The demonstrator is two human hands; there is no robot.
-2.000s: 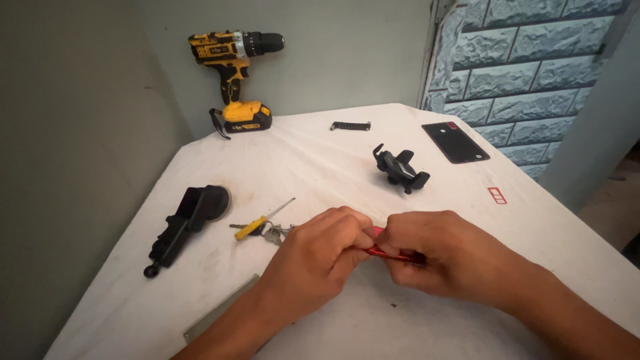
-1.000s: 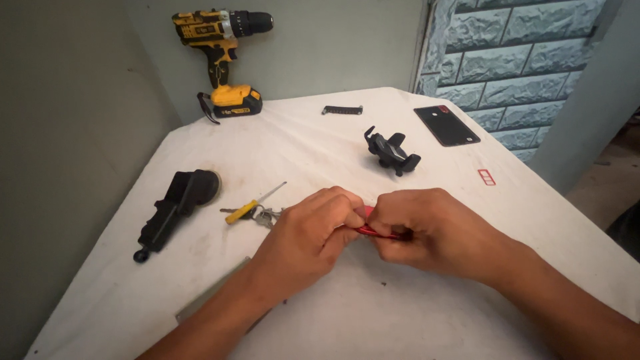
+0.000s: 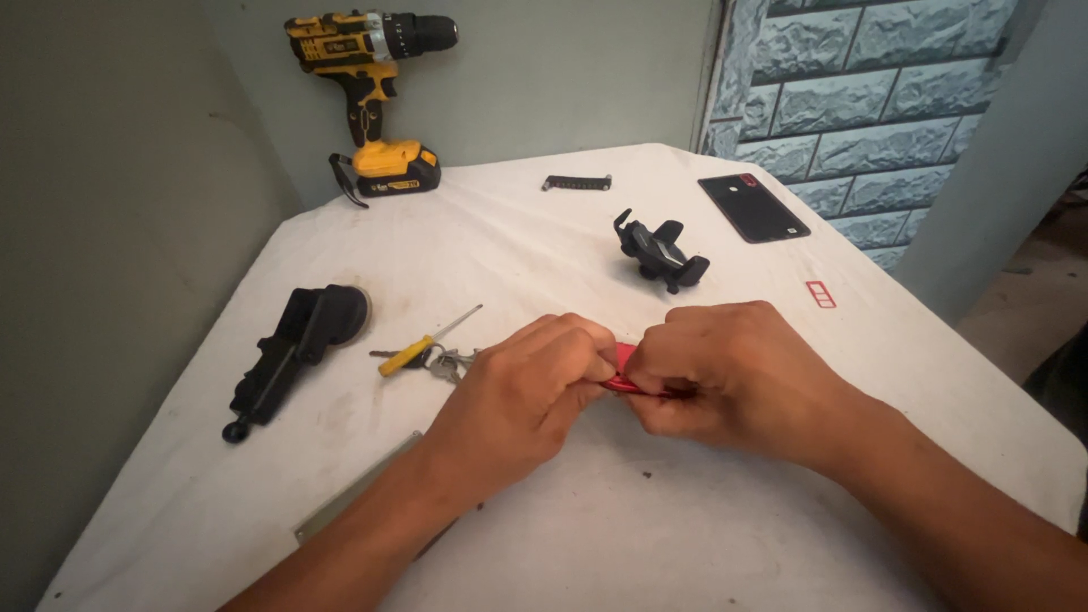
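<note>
Near the middle of the white-covered table, a red object with a thin curved edge is pinched between both hands; the fingers hide most of it, so its kind cannot be told. My left hand grips its left end. My right hand is closed on its right side, close beside the left. Just left of my left hand lie a bunch of keys and a small screwdriver with a yellow handle. A flat rectangular panel lies partly under my left forearm.
A yellow and black cordless drill stands at the back left. A black suction-cup mount arm lies left. Farther back are a black clamp-like phone holder, a black strip, a dark phone back panel and a small red frame.
Both hands stay together on the red object, with only a slight shift of the fingers. The view has shifted a little.
</note>
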